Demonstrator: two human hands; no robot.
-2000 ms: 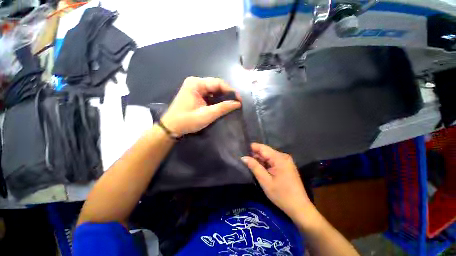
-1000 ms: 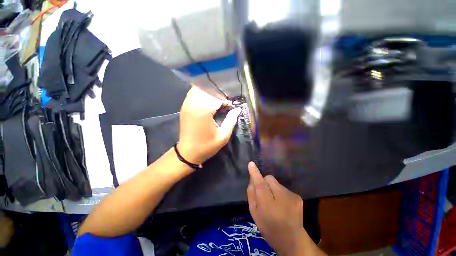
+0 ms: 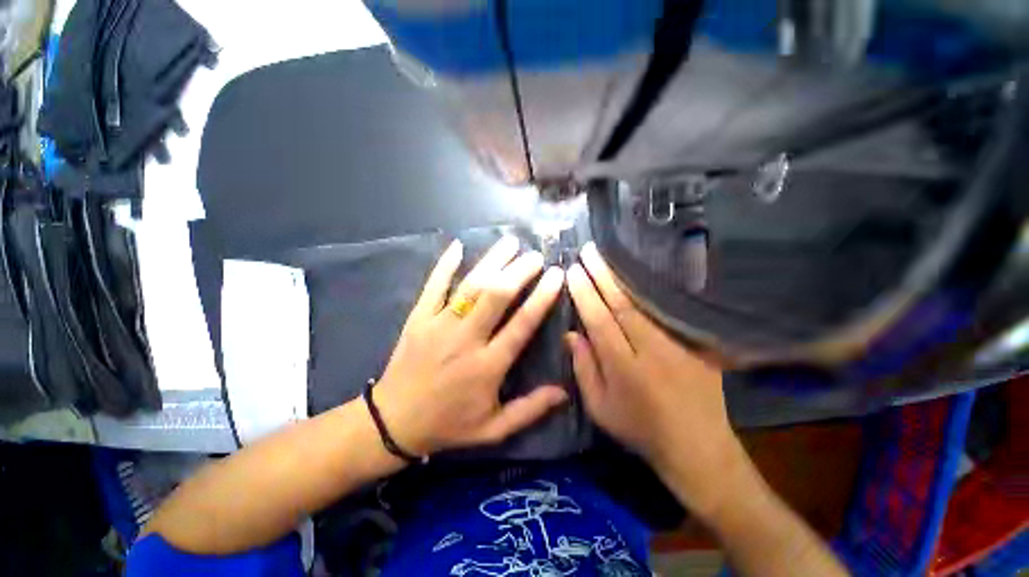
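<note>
A large dark grey garment panel (image 3: 305,147) lies across the table under the sewing machine head (image 3: 677,90). A bright spot lights the presser foot (image 3: 553,212). My left hand (image 3: 468,349) lies flat on the cloth just left of the foot, fingers spread, a yellow ring on one finger. My right hand (image 3: 643,361) lies flat beside it, fingertips just below the foot. A seam or zip line runs between the hands, partly hidden by them. A pale strip (image 3: 265,338) lies on the panel at left.
Dark zipped pocket pieces (image 3: 85,293) lie in rows at left, with more dark pieces (image 3: 130,79) above them. A large shiny dark curved shape (image 3: 812,237) blocks the right side. A blue crate (image 3: 903,485) and a red basket (image 3: 993,507) stand below the table at right.
The view has moved closer to the machine head. My left hand has opened from its pinch at the needle and lies flat. My right hand has moved up to the foot.
</note>
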